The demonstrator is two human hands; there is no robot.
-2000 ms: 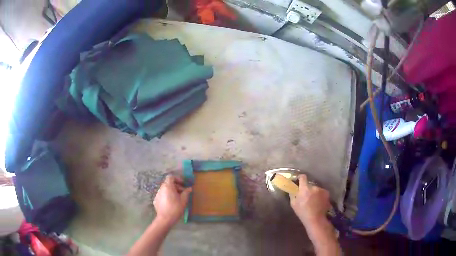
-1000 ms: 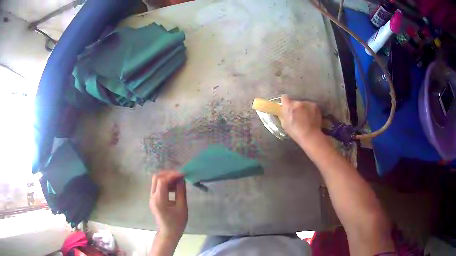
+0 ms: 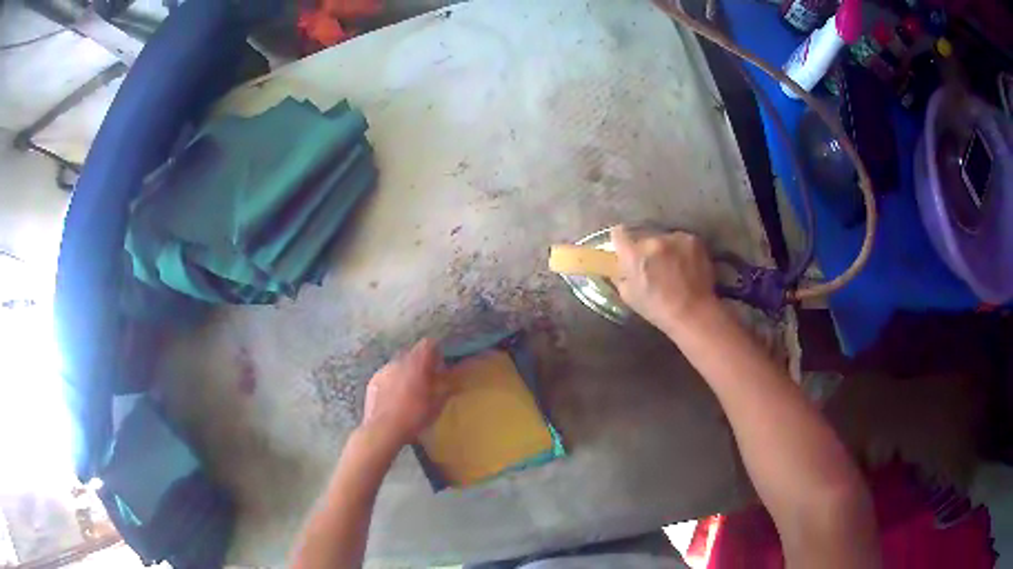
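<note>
A yellow-tan square template [image 3: 489,420] lies tilted on the table, with a green fabric piece [image 3: 555,443] around its edges. My left hand [image 3: 409,391] is at the piece's upper left corner, where a strip of fabric lies along the top edge; its fingertips are partly hidden, so a grip cannot be told. My right hand [image 3: 667,272] is closed on the pale handle of the steam iron [image 3: 601,291], which stands on the table to the upper right of the template, apart from it.
A fanned green fabric pile [image 3: 250,200] lies at the upper left, a smaller pile [image 3: 161,467] at the lower left edge. A dark blue padded roll [image 3: 117,178] borders the left. A brown hose [image 3: 872,211] loops right, beside a spray bottle [image 3: 820,50] and purple basin [image 3: 939,206].
The green piece was in my left hand with no template showing; now the template lies face up inside its edges. My right hand still holds the iron. The camera view has shifted.
</note>
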